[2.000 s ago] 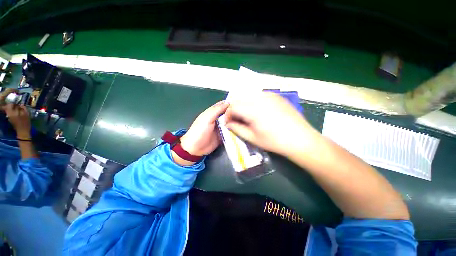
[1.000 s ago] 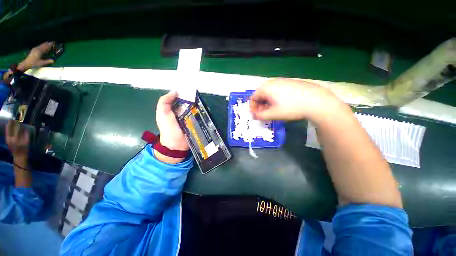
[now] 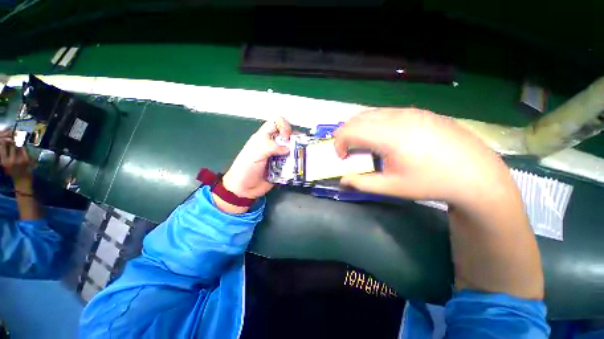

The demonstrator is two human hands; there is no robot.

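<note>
The phone body (image 3: 286,163) lies sideways in my hands, its circuitry end to the left. The pale battery (image 3: 321,161) with a dark-yellow edge lies flat over its right part. My left hand (image 3: 255,162) grips the circuitry end and wears a dark red wrist strap (image 3: 232,197). My right hand (image 3: 404,149) is over the other end, thumb and fingers on the battery and phone. The blue parts tray (image 3: 329,130) is behind and under the phone, mostly hidden; its contents do not show.
A ribbed white sheet (image 3: 544,202) lies at the right. Beyond the white edge (image 3: 199,99) are a long black tray (image 3: 344,66) and a small phone (image 3: 532,96). A taped post (image 3: 569,122) stands right. At left are a black boxed device (image 3: 66,122), a compartment tray (image 3: 108,250) and a neighbour's hand (image 3: 14,157).
The phone has turned from upright to sideways and moved right, in front of the blue tray. The battery now lies flat over it. My right hand has left the tray's contents and holds the phone's right end.
</note>
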